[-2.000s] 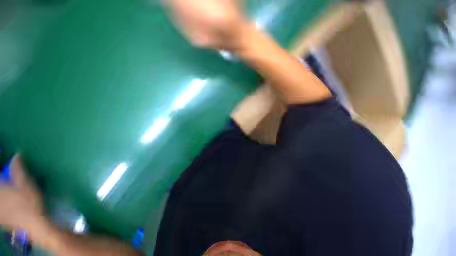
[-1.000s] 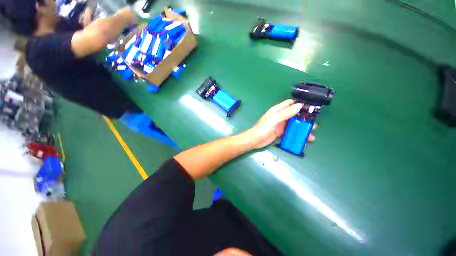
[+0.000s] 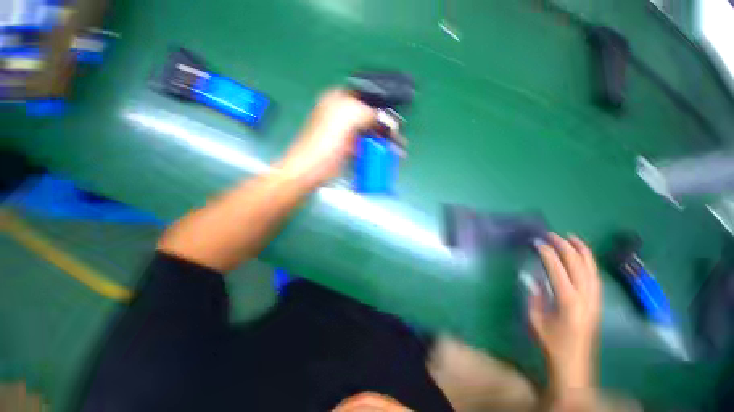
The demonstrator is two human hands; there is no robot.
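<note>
My left hand (image 3: 334, 133) grips a half-built device by its neck and the side of its blue battery pack (image 3: 376, 165). The device's black motor head (image 3: 382, 86) lies across the top, with pale parts at the neck. My right hand (image 3: 567, 294) is at the lower right, fingers bent and blurred. Its fingertips meet the right end of a black handle shell (image 3: 495, 229); blur hides whether they grip it. The two hands and their pieces are apart.
On the green bench (image 3: 483, 145), another half-built device (image 3: 217, 88) lies at left and one (image 3: 641, 282) at right. A black piece (image 3: 610, 68) lies at the upper right, near a grey bracket (image 3: 704, 173). A battery carton (image 3: 60, 48) is at the left edge.
The view has swung to the right. My right hand has come into view by a black shell. My left hand still holds the half-built device, now more upright.
</note>
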